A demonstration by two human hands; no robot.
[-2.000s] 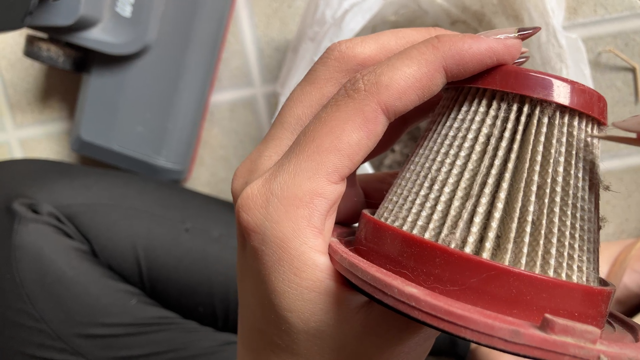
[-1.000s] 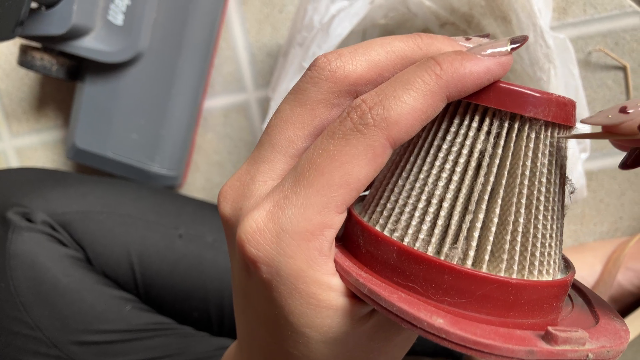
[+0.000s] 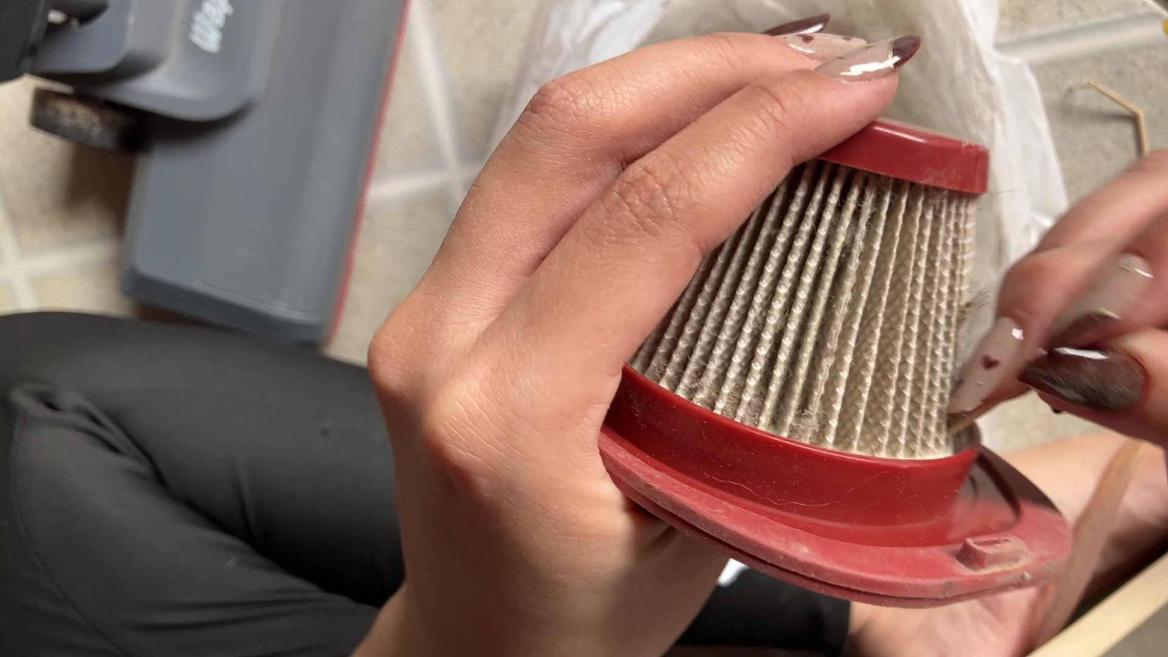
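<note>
My left hand (image 3: 566,301) is wrapped around a cone-shaped pleated vacuum filter (image 3: 821,319), its fingertips on the narrow red plastic cap and its palm beside the wide red rim. Grey dust and hairs cling between the pale pleats. At the right edge my right hand (image 3: 1086,338) pinches a thin wooden stick (image 3: 965,420), whose tip meets the right side of the pleats just above the lower red ring. Most of the stick is hidden by the fingers, which look slightly blurred.
A grey vacuum floor head (image 3: 265,173) lies on the tiles at upper left. Behind the filter is a translucent plastic bag (image 3: 1013,119). A thin bent stick (image 3: 1127,105) rests at upper right. My black-clad leg (image 3: 182,474) fills the lower left, and a bare foot (image 3: 985,620) shows below the filter.
My right hand has come further into view and moved down along the filter's right side, from near the top cap to the lower ring. My left hand keeps its hold.
</note>
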